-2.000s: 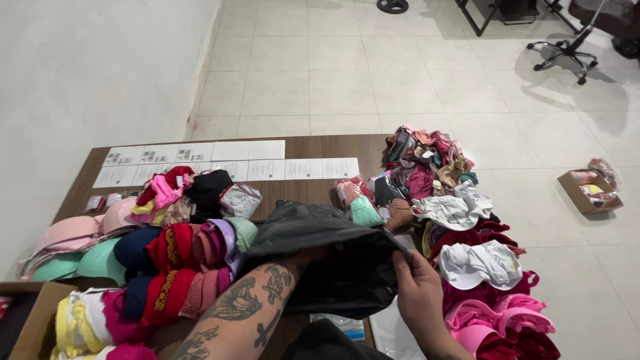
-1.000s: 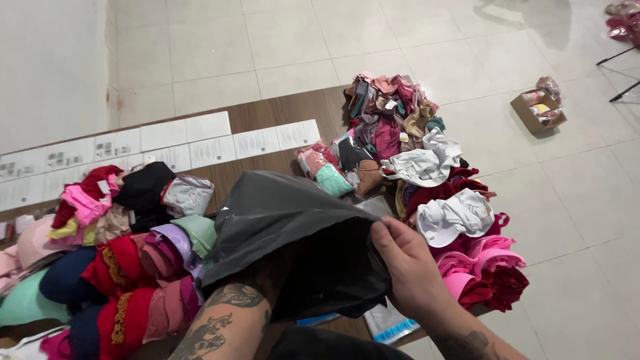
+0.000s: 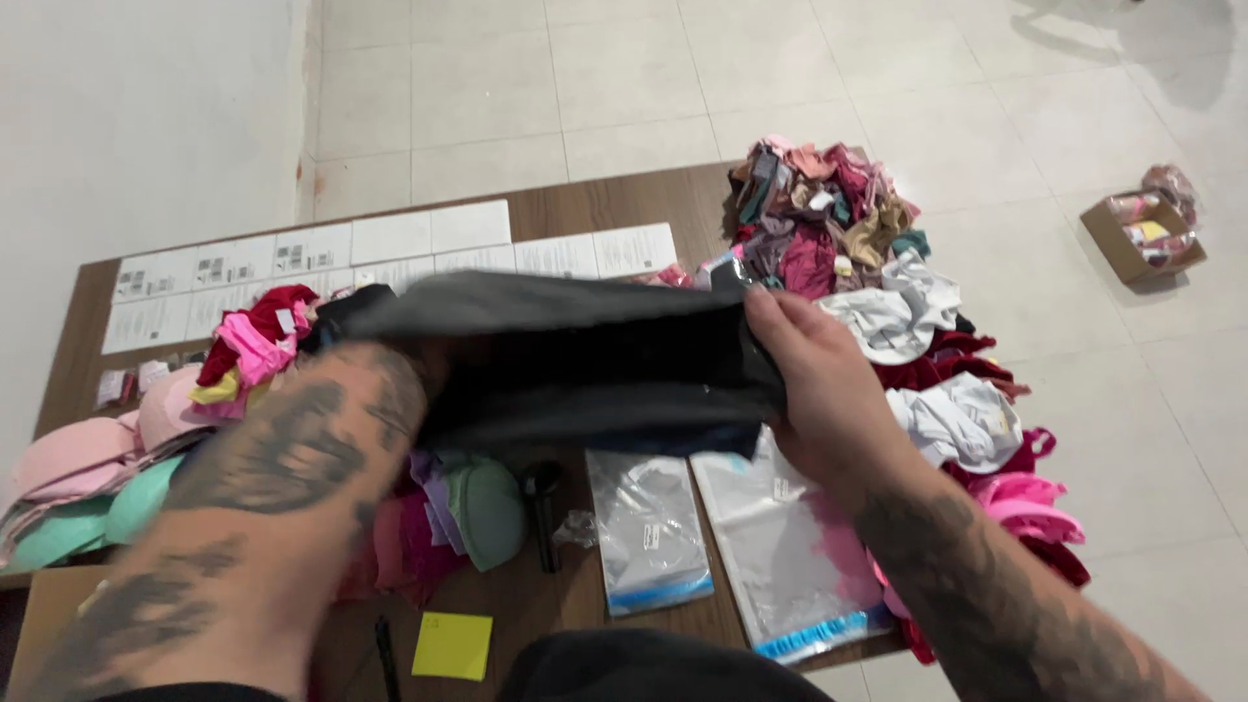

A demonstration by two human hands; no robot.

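A black plastic bag (image 3: 585, 302) is stretched sideways above the wooden table, its dark mouth facing me. My right hand (image 3: 804, 366) grips the rim at the bag's right end, thumb on top. My left hand (image 3: 439, 356) is inside the bag's left part; its fingers are hidden and only the wrist and tattooed forearm show. Below the bag lie two clear plastic packs with blue strips, a smaller one (image 3: 651, 536) and a larger one (image 3: 795, 556). A green bra cup (image 3: 485, 512) is left of them, beside a black handled object (image 3: 543, 517).
Printed paper sheets (image 3: 390, 239) line the table's far side. Piled underwear (image 3: 819, 214) and white garments (image 3: 951, 419) cover the right edge, and pink bras (image 3: 78, 458) the left. A yellow sticky note (image 3: 452, 645) and a black pen (image 3: 387, 658) lie near me. A small cardboard box (image 3: 1121, 244) stands on the floor.
The bag, hanging with a wide round mouth one second ago, is now flatter and stretched sideways. My right hand still holds its rim, and my left hand is still inside. The view has shifted.
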